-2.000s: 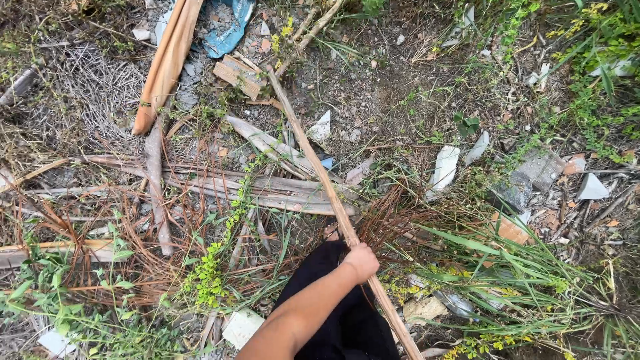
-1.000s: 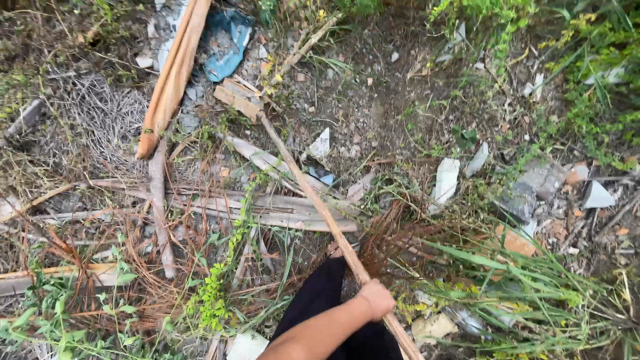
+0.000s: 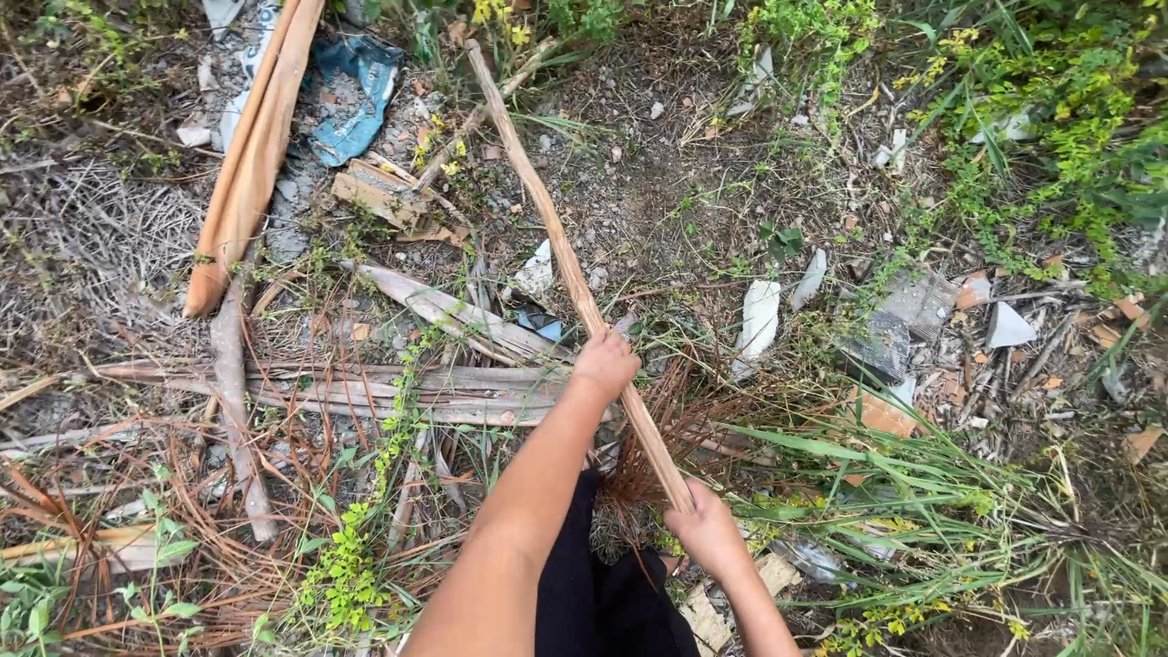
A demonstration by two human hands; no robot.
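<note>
A long, slightly bent wooden stick (image 3: 558, 239) runs from the upper middle down to the lower right of centre. My left hand (image 3: 606, 365) is closed around it at mid-length. At its lower end, my right hand (image 3: 704, 527) grips it too, covering the tip. The far end lies over the ground near a thinner branch (image 3: 476, 117); whether it touches the soil cannot be told. Below my left hand, my dark trousers (image 3: 584, 584) show between the two forearms.
A folded orange-brown sheet-like piece (image 3: 251, 155) lies upper left beside a torn blue plastic bag (image 3: 360, 100). Dry palm-like stalks (image 3: 429, 392) cross the left. White shards (image 3: 757, 319), a broken block (image 3: 890, 319) and long grass (image 3: 876, 474) are at right.
My right hand, not visible in the earlier frames, now grips the stick's lower end. My left hand is higher in view, and the stick's far end has moved up, away from the wood scrap.
</note>
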